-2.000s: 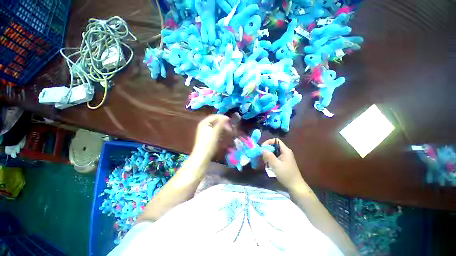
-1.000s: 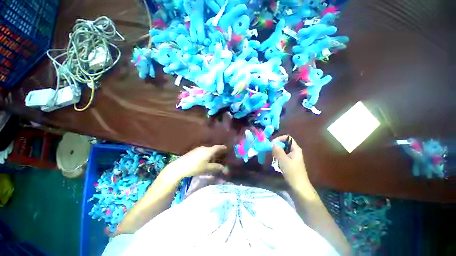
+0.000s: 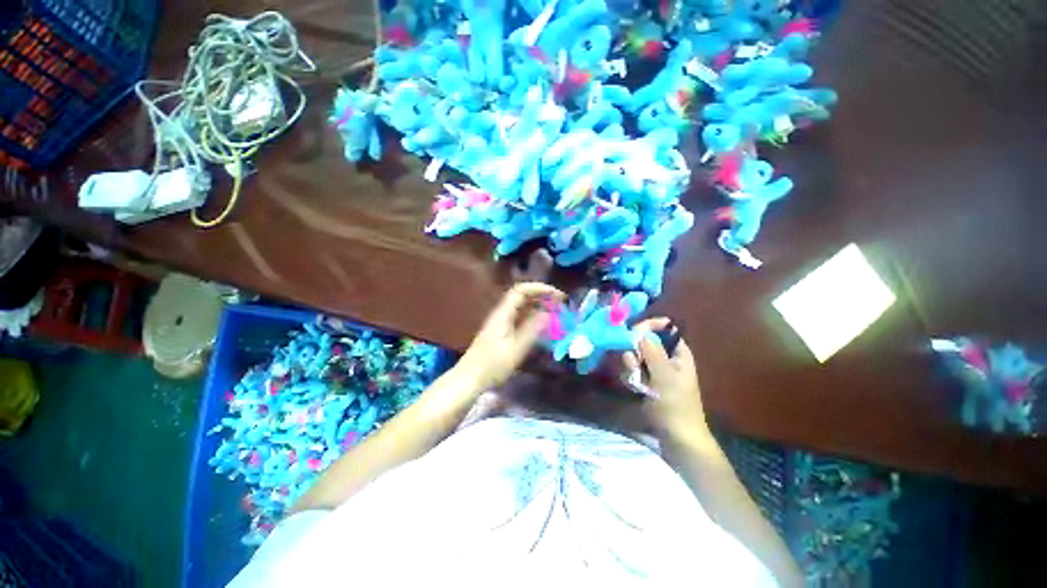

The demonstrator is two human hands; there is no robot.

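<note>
A small sky-blue plush toy (image 3: 591, 333) with bright pink tufts is held level between my two hands, just above the table's near edge. My left hand (image 3: 511, 331) has its fingers at the toy's pink left end. My right hand (image 3: 669, 370) grips the toy's right end, with a white label hanging beside the fingers. A small dark tool (image 3: 668, 338) shows as a black tip at my right fingers; the rest of it is hidden in the hand.
A heap of blue toys (image 3: 551, 149) lies beyond my hands on the brown table (image 3: 310, 258). Coiled cable (image 3: 235, 98) is at left, a white card (image 3: 835, 302) and a separate toy (image 3: 997, 385) at right. A blue crate (image 3: 212, 402) of toys stands lower left.
My left hand was off the toy one second ago, open to its left. It has moved up and right and is now at the toy's pink end. My right hand still holds the toy.
</note>
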